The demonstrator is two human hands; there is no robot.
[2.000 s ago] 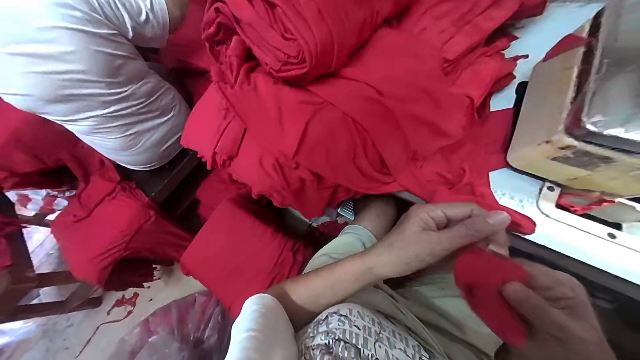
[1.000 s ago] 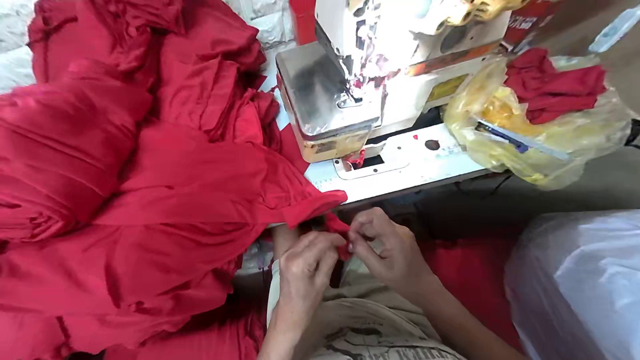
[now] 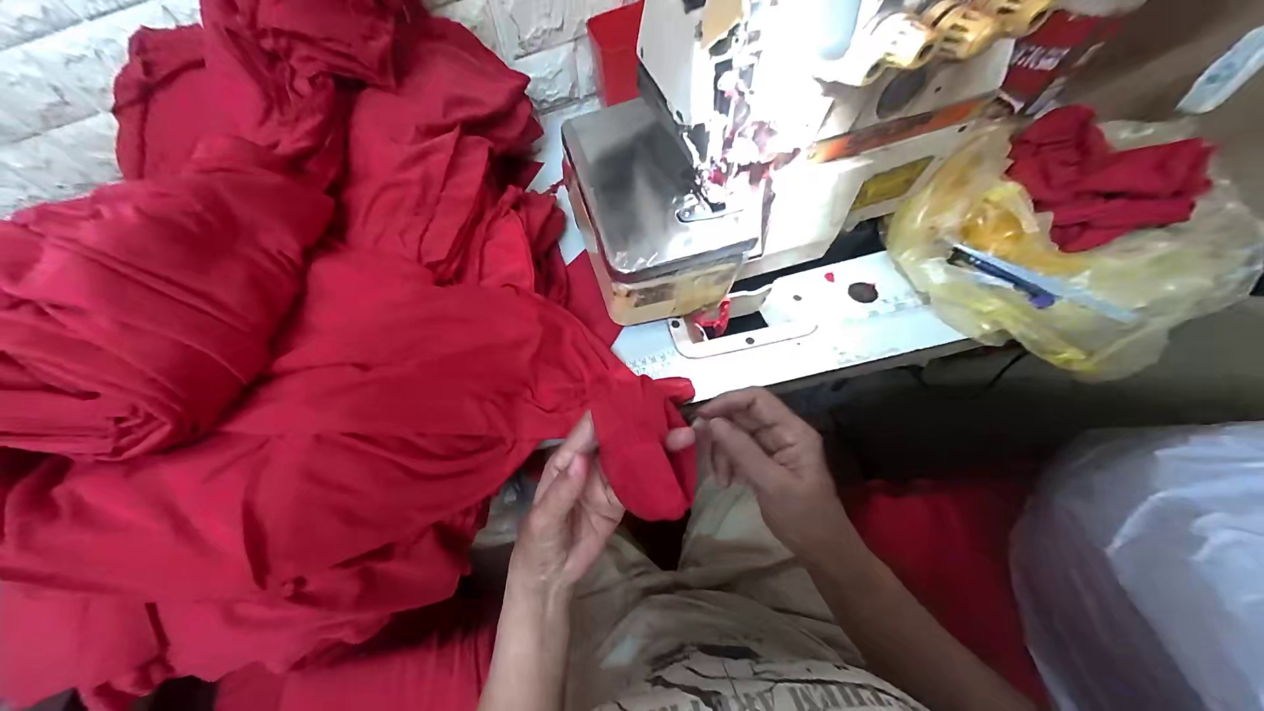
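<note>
A small folded piece of red fabric (image 3: 642,449) hangs over the fingers of my left hand (image 3: 568,509), at the table's front edge. My right hand (image 3: 770,449) is at the piece's right edge, thumb and forefinger pinched together; whether they grip cloth or thread is too small to tell. Behind the hands stands an industrial sewing machine (image 3: 657,193) with a metal plate and a bright lamp-lit needle area. A large heap of red fabric (image 3: 395,365) reaches from the left up to my left hand, touching or nearly touching the small piece.
On the right of the white machine table (image 3: 859,326) lies a yellowish plastic bag (image 3: 1096,326) with red cloth (image 3: 1106,183) and a blue tool-like object on it. A large translucent bag (image 3: 1165,563) stands at lower right. A white brick wall (image 3: 59,89) is behind the heap.
The view has swung right, away from the person in a white shirt. Since a second ago my hands have moved apart slightly, and the small red piece now shows spread over my left fingers.
</note>
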